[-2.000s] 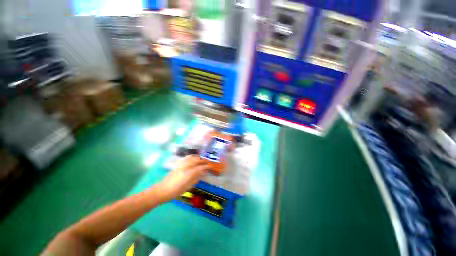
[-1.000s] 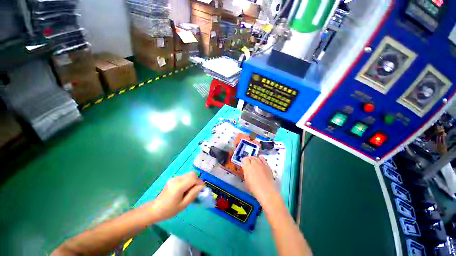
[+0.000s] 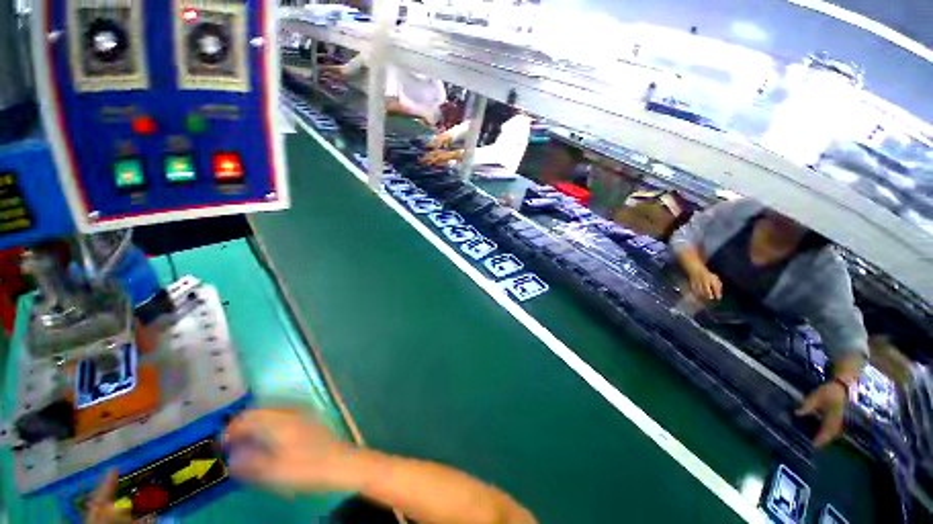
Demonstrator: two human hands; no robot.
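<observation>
A panel [image 3: 106,375] with a pale border and dark centre lies in the orange-brown nest [image 3: 125,411] on the perforated base plate [image 3: 210,353]. The press head [image 3: 77,322] is just behind it. My right hand [image 3: 281,447] is blurred at the base's front right corner, off the panel; whether it holds anything is unclear. My left hand [image 3: 103,501] is cut off by the bottom edge, beside the red button [image 3: 150,498] on the base front; only some fingers show.
The control box [image 3: 169,194] hangs upper left. The green conveyor [image 3: 440,358] runs alongside, with panels [image 3: 527,288] in a row beyond its white line and dark housings [image 3: 614,297] further out. A coworker [image 3: 788,266] reaches over the line; other coworkers' arms show farther back.
The view has swung right, towards the conveyor. My right hand has left the panel, which stays in the nest. The pale sheet at my left hand no longer shows.
</observation>
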